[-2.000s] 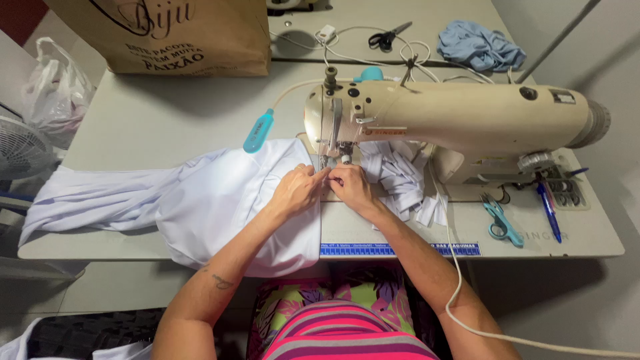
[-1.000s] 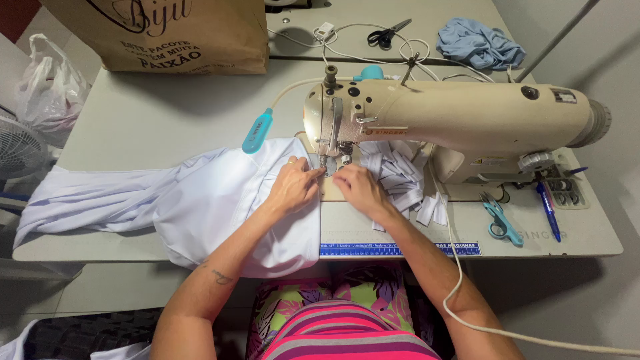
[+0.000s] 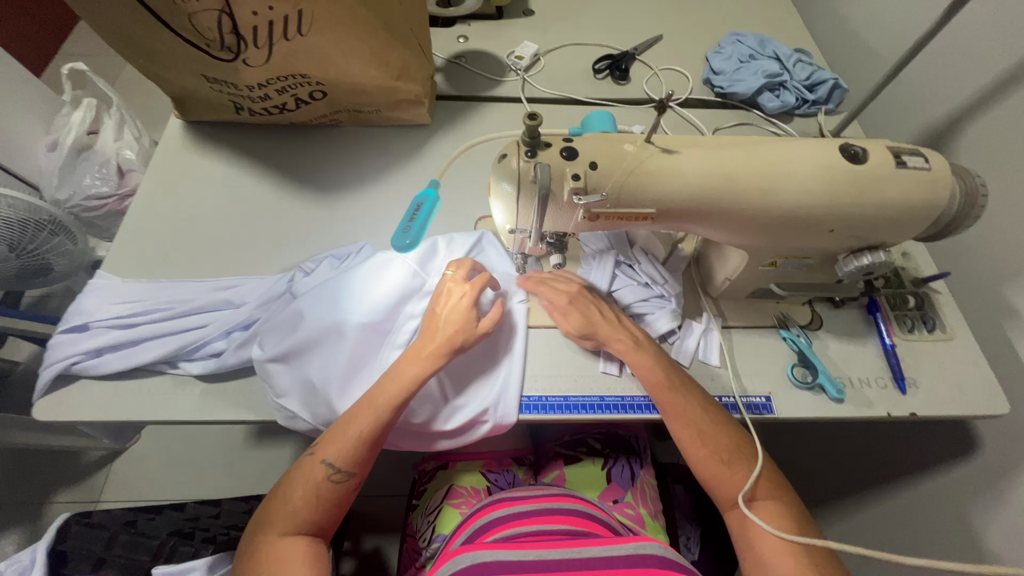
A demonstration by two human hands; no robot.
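White fabric [image 3: 360, 312] spreads over the left part of the table, and its right edge lies by the presser foot [image 3: 522, 262] of a cream Singer sewing machine [image 3: 720, 184]. On top of the fabric rests my left hand [image 3: 460, 308], fingers bent and a little apart, left of the needle area. My right hand [image 3: 576, 308] is palm down with its fingertips on the fabric's edge, just in front of the presser foot; whether they pinch it is hidden. A pile of white fabric strips [image 3: 640, 280] lies under the machine arm, beyond my right hand.
A brown paper bag [image 3: 320, 72] stands at the back left. A blue lamp head [image 3: 416, 216] hangs by the machine. Thread snips [image 3: 808, 360], a blue pen [image 3: 886, 344] and a blue ruler strip [image 3: 592, 406] are near the front edge. Black scissors [image 3: 620, 64] and blue cloth [image 3: 768, 72] lie behind.
My left hand has moved slightly left, away from the needle area, and its fingers have lifted and spread. My right hand has flattened, its fingers now stretched toward the fabric's edge.
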